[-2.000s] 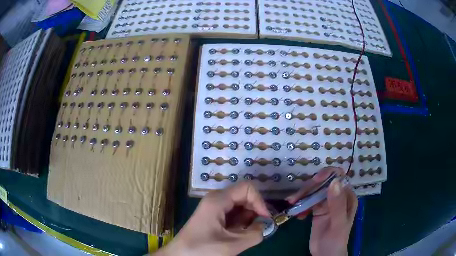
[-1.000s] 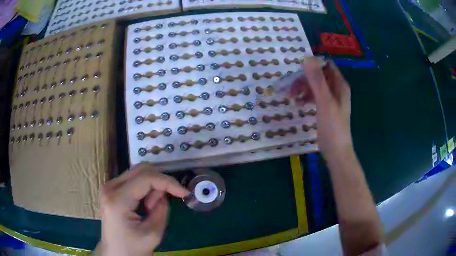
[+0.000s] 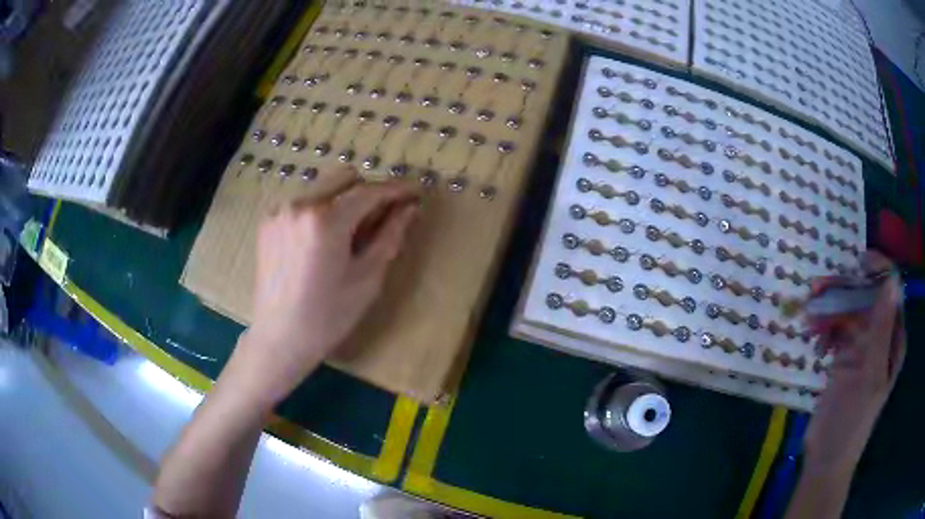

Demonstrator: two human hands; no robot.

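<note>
My left hand [image 3: 330,269] is over the brown cardboard board [image 3: 406,314], fingertips bent together at the lowest row of small round metal parts [image 3: 457,184]. Whether it pinches one cannot be told. My right hand [image 3: 862,345] holds the grey-silver hand tool [image 3: 844,300], slightly blurred, over the right edge of the white holding board [image 3: 568,335]. The white board's left columns hold silver parts; cutouts further right show tan. The round fixture [image 3: 629,411], metal with a white centre and dark hole, stands in front of the white board, touched by neither hand.
Spare white boards [image 3: 791,76] lie behind, and a stack of them [image 3: 112,112] stands at the left. Yellow tape [image 3: 426,446] marks the dark green mat [image 3: 538,436]. A partly hidden red block [image 3: 898,235] is at the right. Pale floor shows at the lower left.
The view has swung left. My left hand has moved from beside the fixture onto the brown board. My right hand still holds the tool near the white board's right side.
</note>
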